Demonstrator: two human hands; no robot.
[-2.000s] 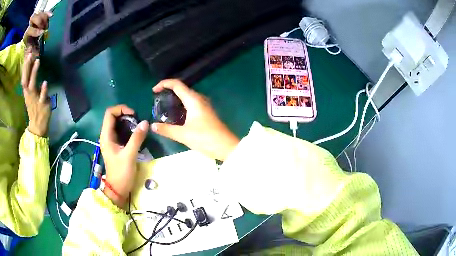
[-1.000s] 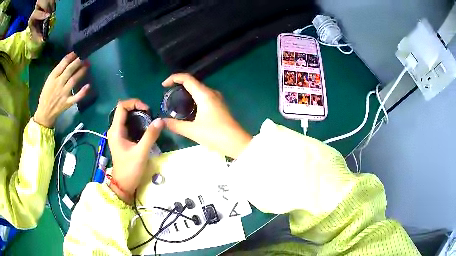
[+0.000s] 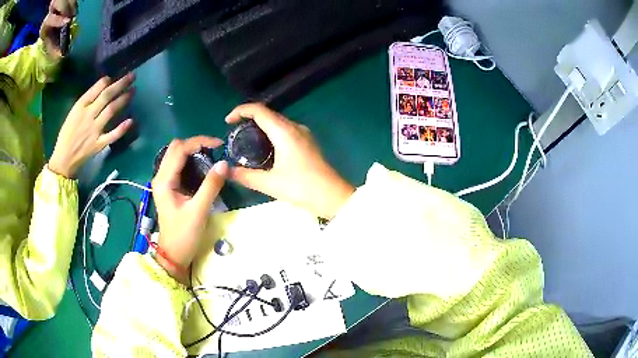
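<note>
My left hand (image 3: 183, 189) holds a dark round unit (image 3: 196, 172) between thumb and fingers, its face partly covered by them. My right hand (image 3: 290, 157) holds another round black glossy unit (image 3: 250, 145) by its edge, with a small light spot low on it. The two units are close together, over the green mat, and my left fingertips are near the right unit. Another dark round edge (image 3: 160, 159) shows just behind my left hand; what it belongs to is unclear.
A lit phone (image 3: 424, 102) with a white cable lies right. Black leads (image 3: 241, 304) lie on pale paper (image 3: 308, 320). A blue marker (image 3: 143, 217) and looped white cable (image 3: 85, 224) are left. Black foam trays (image 3: 280, 52) stand behind. A neighbour's hand (image 3: 91, 126) reaches in left.
Since the first frame, the view has shifted and the neighbour's hand has moved over the mat toward mine. My fingers have shifted slightly; both units remain held.
</note>
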